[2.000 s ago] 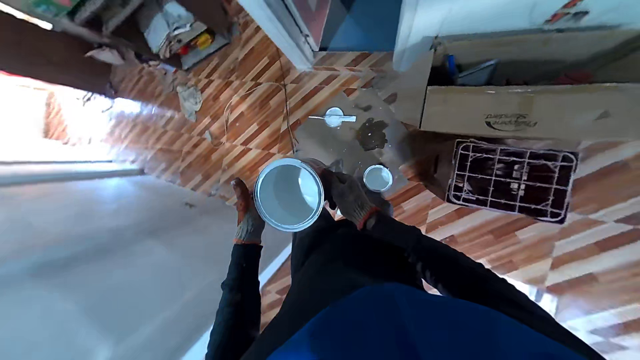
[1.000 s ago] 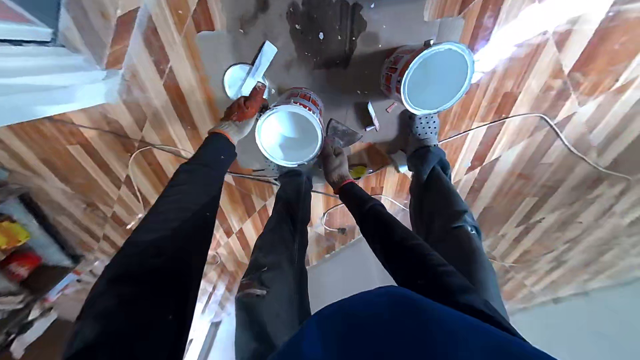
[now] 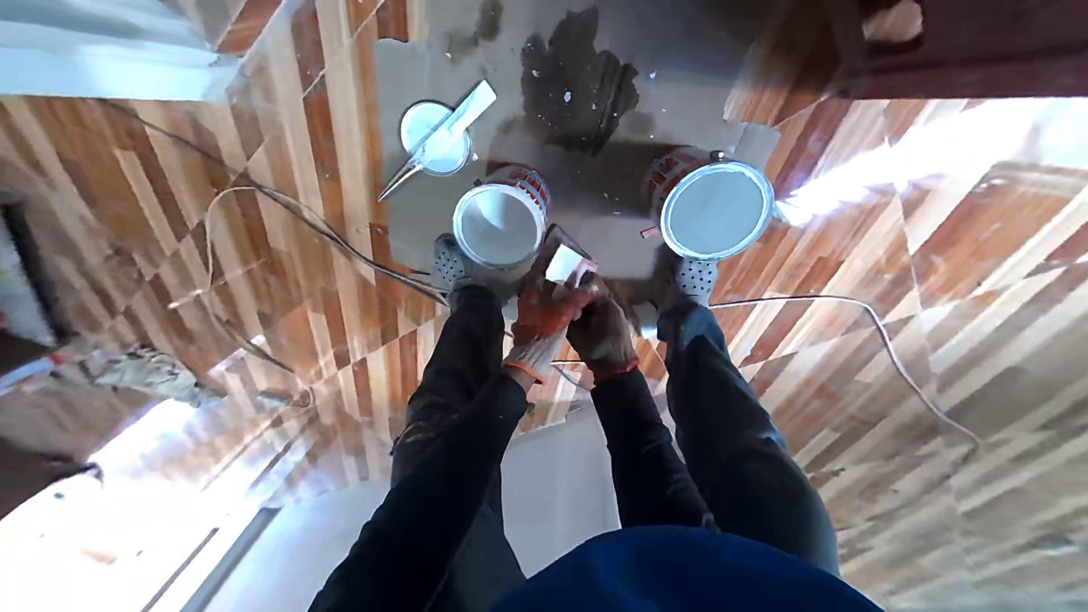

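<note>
My left hand point(image 3: 548, 319), in an orange-coated work glove, and my right hand point(image 3: 602, 327), in a dark gloved grip, meet between my knees. They hold a small white and pink piece point(image 3: 568, 265), perhaps a packet or a scrap; which fingers bear it is hard to tell. A dark triangular scraper-like tool point(image 3: 561, 241) shows just beyond the fingers, partly hidden. Close ahead on the left stands an open paint bucket point(image 3: 499, 226) with pale content. A second bucket point(image 3: 716, 211), full of light grey material, stands at the right.
A white round lid point(image 3: 435, 138) with a white flat-bladed tool point(image 3: 463, 115) across it lies at the upper left on a grey sheet point(image 3: 476, 76) with a dark wet stain point(image 3: 578, 81). Cables point(image 3: 323, 229) cross the wood-patterned floor at left; a pale cord point(image 3: 875, 323) curves at right.
My left hand has moved from beside the lid and near bucket to meet my right hand below the bucket. The white and pink piece is now between them.
</note>
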